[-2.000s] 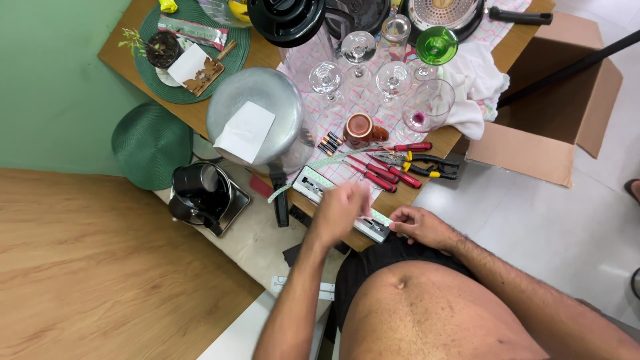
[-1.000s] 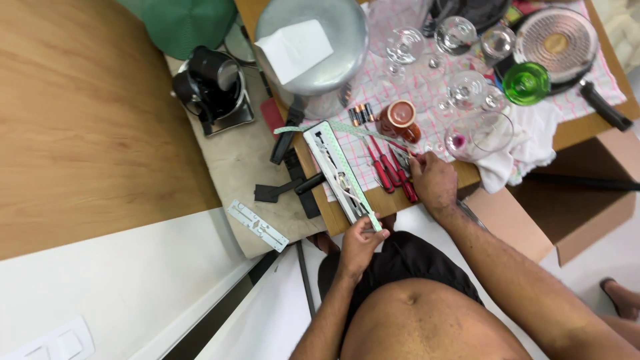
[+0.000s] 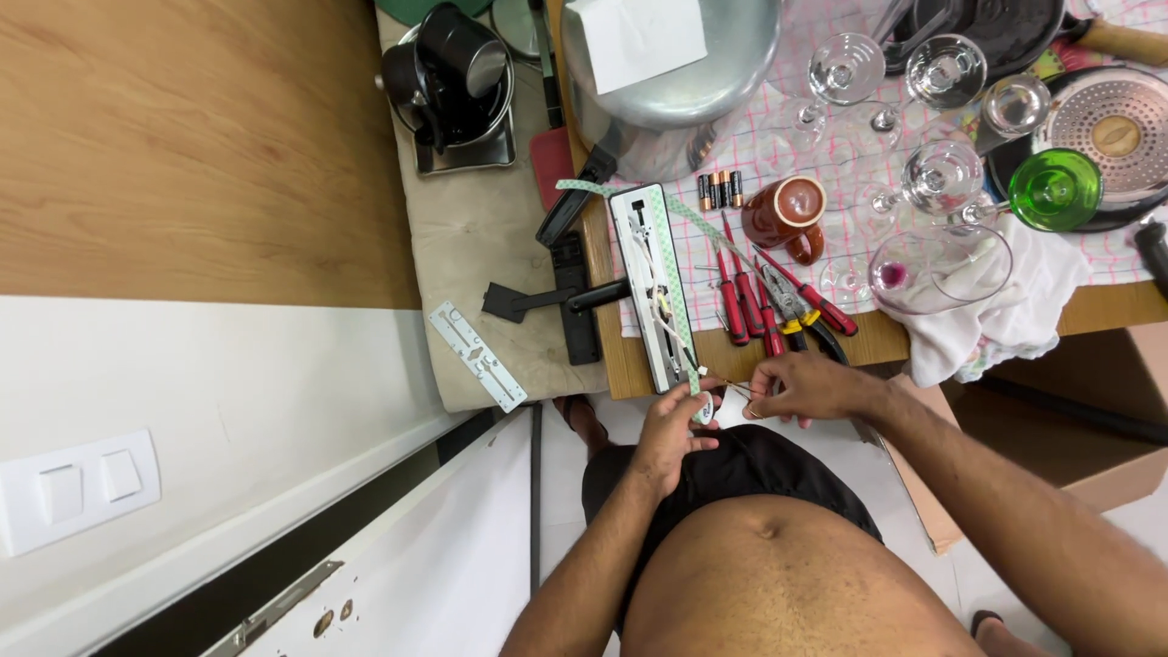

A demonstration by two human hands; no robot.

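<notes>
A long, narrow open housing (image 3: 652, 287) with wires inside and a green-white checkered strip (image 3: 675, 274) lies at the table's edge. At its near end, my left hand (image 3: 673, 433) holds a small white round piece (image 3: 704, 408) against the strip's end. My right hand (image 3: 803, 388) is just right of it, its fingers pinching something thin, perhaps a wire; the fingers partly hide it. Beyond my right hand lie red-handled screwdrivers (image 3: 733, 310) and pliers with yellow-black handles (image 3: 803, 315). Several batteries (image 3: 721, 190) stand beside a brown mug (image 3: 785, 219).
Stemmed glasses (image 3: 944, 173), a green glass (image 3: 1056, 189) and a pan (image 3: 1100, 128) crowd the right; a large metal pot (image 3: 675, 82) is at the back. Black parts (image 3: 575, 297) and a metal bracket (image 3: 476, 356) lie on a beige cushion (image 3: 456, 237). A cardboard box (image 3: 1086, 420) is right below.
My right hand has moved from beside the screwdrivers back toward my left hand, which stays at the near end of the housing. The view has shifted from two seconds ago.
</notes>
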